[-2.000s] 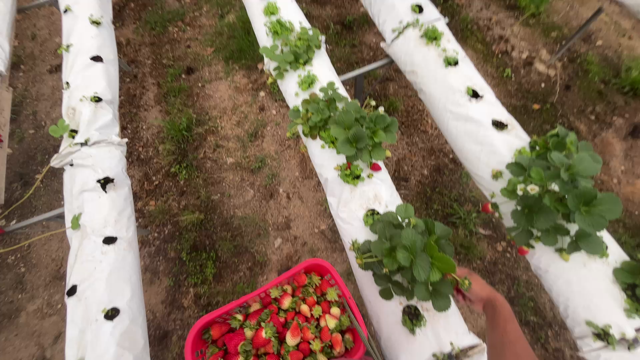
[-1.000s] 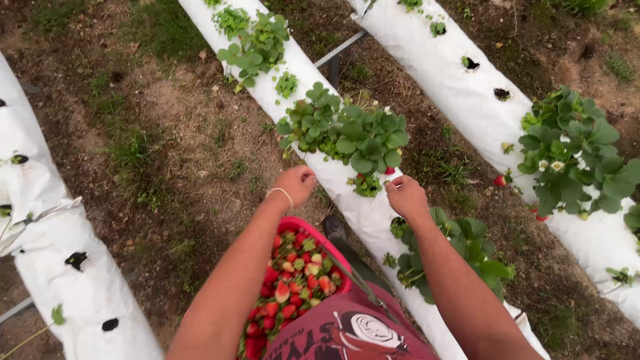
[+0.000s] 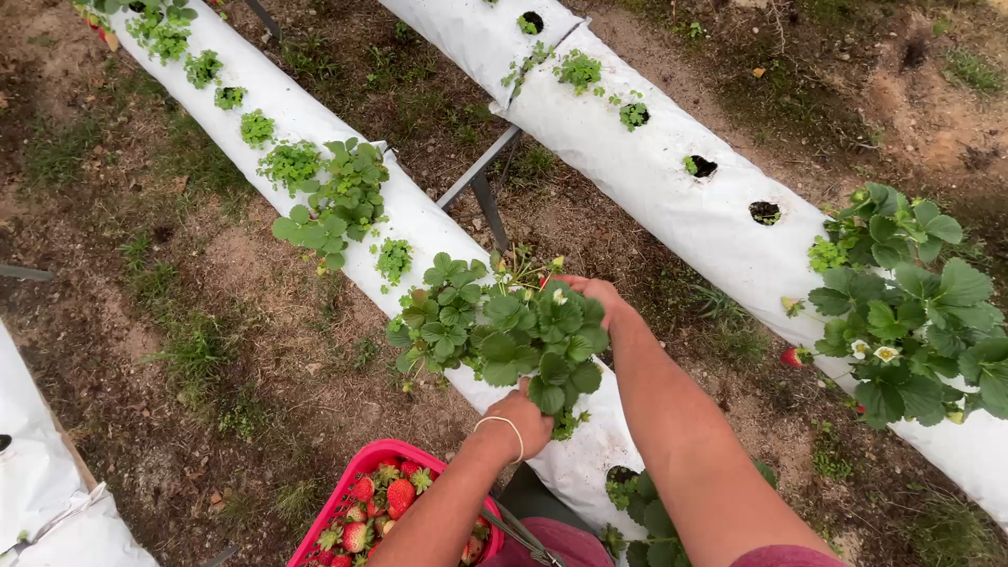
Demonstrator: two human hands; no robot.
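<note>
A leafy strawberry plant (image 3: 504, 323) grows from a white plastic-covered grow bag (image 3: 441, 228), with both hands at it. My left hand (image 3: 520, 421), a pale band round its wrist, reaches under the leaves on the near side; its fingertips are hidden. On the far side my right hand (image 3: 592, 293) has its fingers among the stems, close to a bit of red fruit (image 3: 545, 281); whether it grips the fruit cannot be told. Below my left forearm sits a red plastic basket (image 3: 346, 492) holding many strawberries (image 3: 400, 494), partly covered by the arm.
A second white grow bag (image 3: 669, 157) runs parallel on the right, bearing a flowering strawberry plant (image 3: 906, 315) with a red strawberry (image 3: 794, 357). A metal support (image 3: 480, 169) spans between the rows. Another white bag (image 3: 47, 472) lies at lower left, beyond bare soil with grass tufts.
Both hands have moved from beside the middle row's plant to in among its leaves. Two seconds ago my right hand was at a plant nearer me. The view has shifted.
</note>
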